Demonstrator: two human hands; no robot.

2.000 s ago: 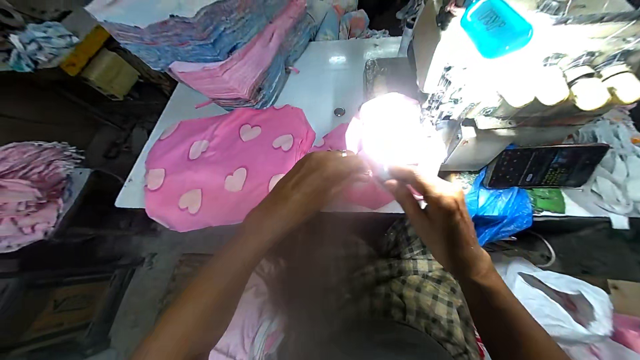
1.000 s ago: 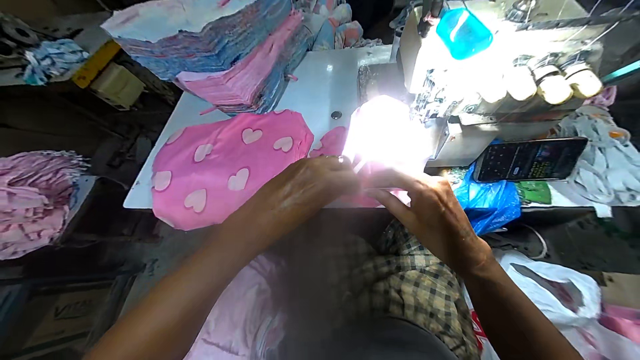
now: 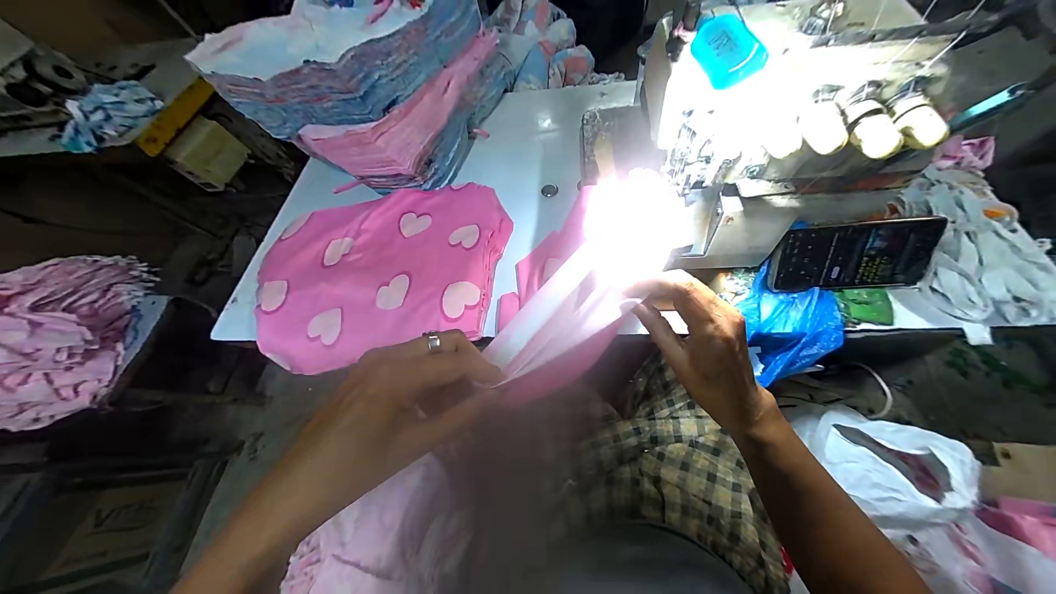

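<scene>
My left hand (image 3: 421, 384), with a ring on one finger, pinches the near left end of a pink fabric piece (image 3: 569, 330). At its right edge, my right hand (image 3: 693, 338) grips the same piece between thumb and fingers. The cloth is stretched between both hands, and its far part is lost in the glare of a lamp at the sewing machine (image 3: 742, 214). Left of it, a stack of pink heart-print fabric pieces (image 3: 371, 280) lies on the white table (image 3: 528, 140). Pale pink fabric (image 3: 388, 528) lies below my left forearm.
Tall piles of cut fabric (image 3: 355, 91) stand at the back left. A smartphone (image 3: 858, 252) leans right of the machine, above a blue plastic bag (image 3: 792, 322). Grey-white fabric strips (image 3: 982, 247) lie at the right. Gathered pink pieces (image 3: 66, 338) rest at far left, and a white plastic bag (image 3: 891, 462) lower right.
My left hand has moved left and toward me, away from my right hand. The pink fabric now shows pulled out between them, where before the hands were close together near the glare.
</scene>
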